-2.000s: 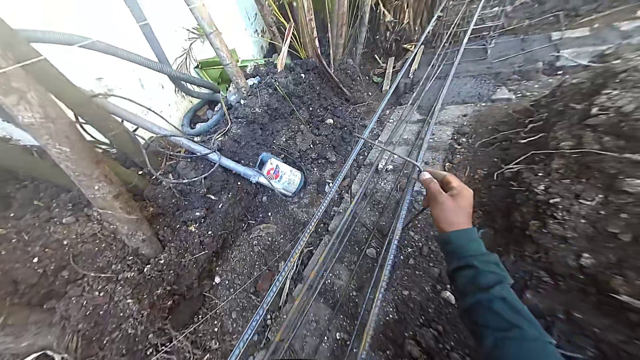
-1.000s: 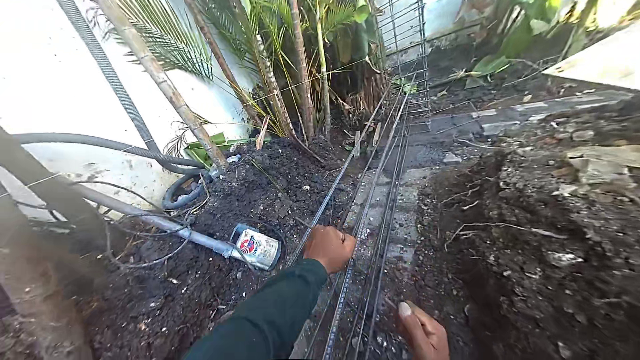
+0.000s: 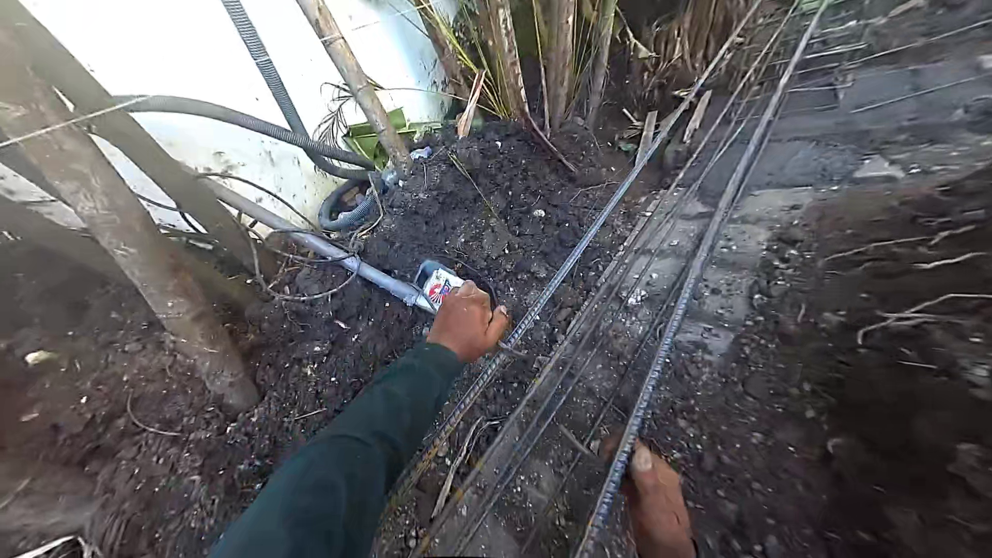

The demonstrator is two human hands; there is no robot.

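Note:
Long ribbed steel rebars run from the lower middle to the upper right. My left hand, fingers curled, is at the left rebar; the end of a thin metal rod shows at its thumb, crossing that rebar. Lower right, my right hand has its thumb against the right rebar and its fingers partly hidden behind it. Thinner rods lie between these two bars. Just beyond my left hand, a plastic container with a printed label sits on the soil, partly covered by the hand.
A grey pipe, thin cables and a corrugated hose lie by the white wall. Tree trunks stand at left, plant stems at the top. Dark soil flanks a concrete strip; roots stick out at right.
Two seconds ago only my right hand showed, holding a thin rod near the right rebar. My left hand has since come in to the left rebar, and my right hand is now lower.

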